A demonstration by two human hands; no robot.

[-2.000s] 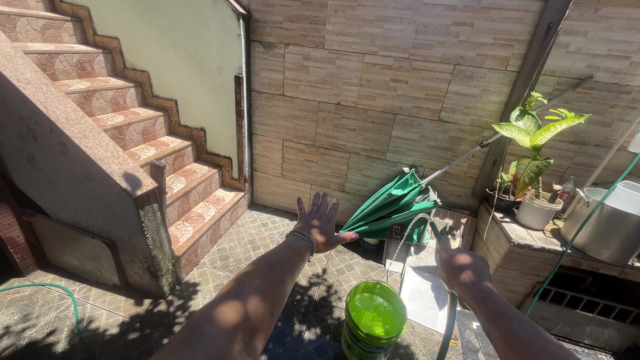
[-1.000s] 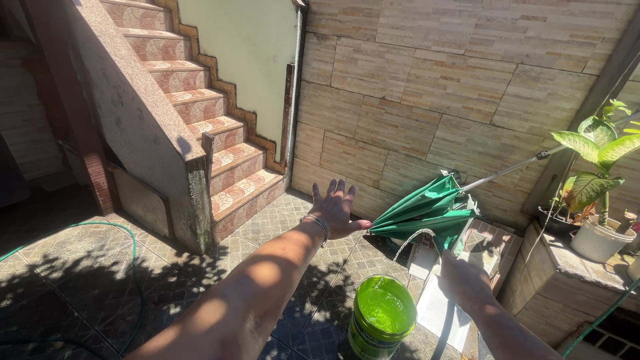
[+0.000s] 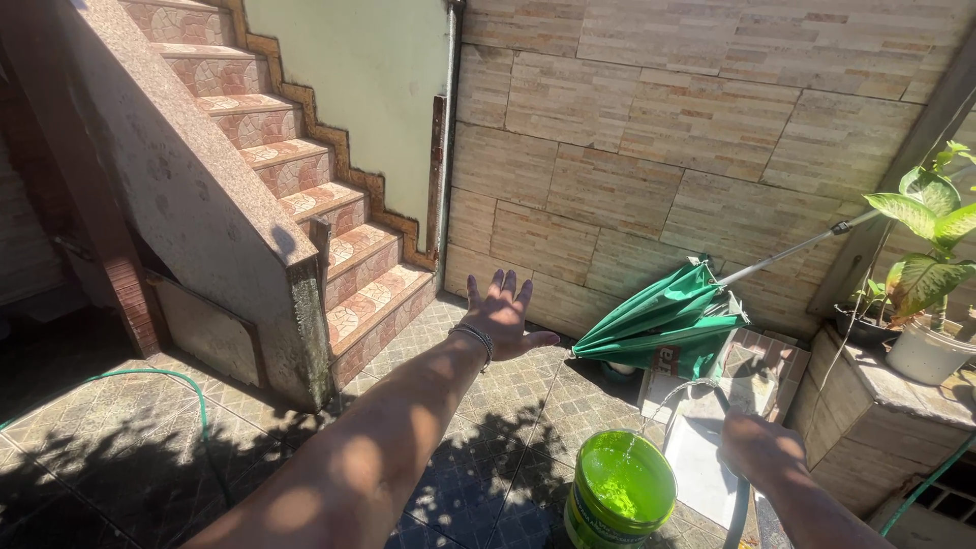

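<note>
My left hand (image 3: 503, 316) reaches out over the tiled floor with its fingers spread and nothing in it; a bracelet circles the wrist. On the right, my right hand (image 3: 762, 446) is closed around a garden hose (image 3: 738, 507). Water arcs from the hose's end and falls into a green plastic bucket (image 3: 625, 484), which has water in it and stands on the floor just left of that hand. Beyond the bucket, a folded green umbrella (image 3: 656, 324) leans with its pole against the wall. A white panel (image 3: 698, 457) lies between the bucket and my right hand.
A tiled staircase (image 3: 358, 259) with a sloping side wall (image 3: 206, 160) rises at the left. Stone-look tiles cover the back wall (image 3: 595, 137). A potted plant (image 3: 930, 347) stands on a tiled ledge (image 3: 862, 389) at the right. A thin green hose (image 3: 191, 381) crosses the floor at the left.
The view has swung to the left, showing more of the stairs and floor there. Both hands keep much the same pose, and water still runs into the bucket.
</note>
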